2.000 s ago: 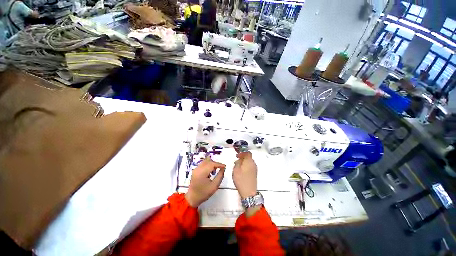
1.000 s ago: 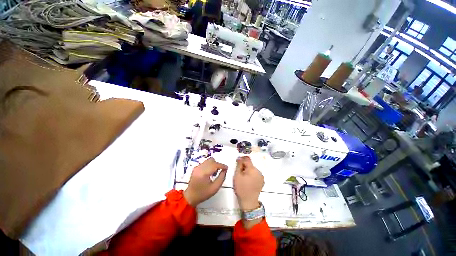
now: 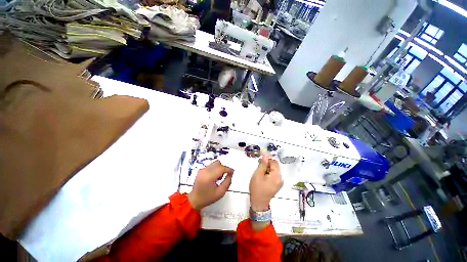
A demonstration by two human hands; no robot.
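My left hand (image 3: 209,185) is in front of the needle end of the sewing machine (image 3: 302,146), thumb and index fingertips nearly together. My right hand (image 3: 266,180) is raised to its right, before the tension disc, fingertips pinched. The hands are apart; any thread between the fingertips is too fine to make out. The presser foot area (image 3: 197,156) is just beyond my left hand, its parts blurred. A white sheet (image 3: 97,197) lies left of the machine, and a large brown panel (image 3: 61,138) lies over its left part.
Small scissors (image 3: 302,204) with a black loop lie on the table (image 3: 327,225) at the right. Brown thread cones (image 3: 329,70) stand behind the machine. Bundled cut pieces (image 3: 94,38) are piled behind left. Another white sewing machine (image 3: 243,40) stands on a table behind.
My right hand has moved right and slightly up, away from my left hand, which stays almost in place. The view has shifted a little; the brown panel and white sheet look unmoved.
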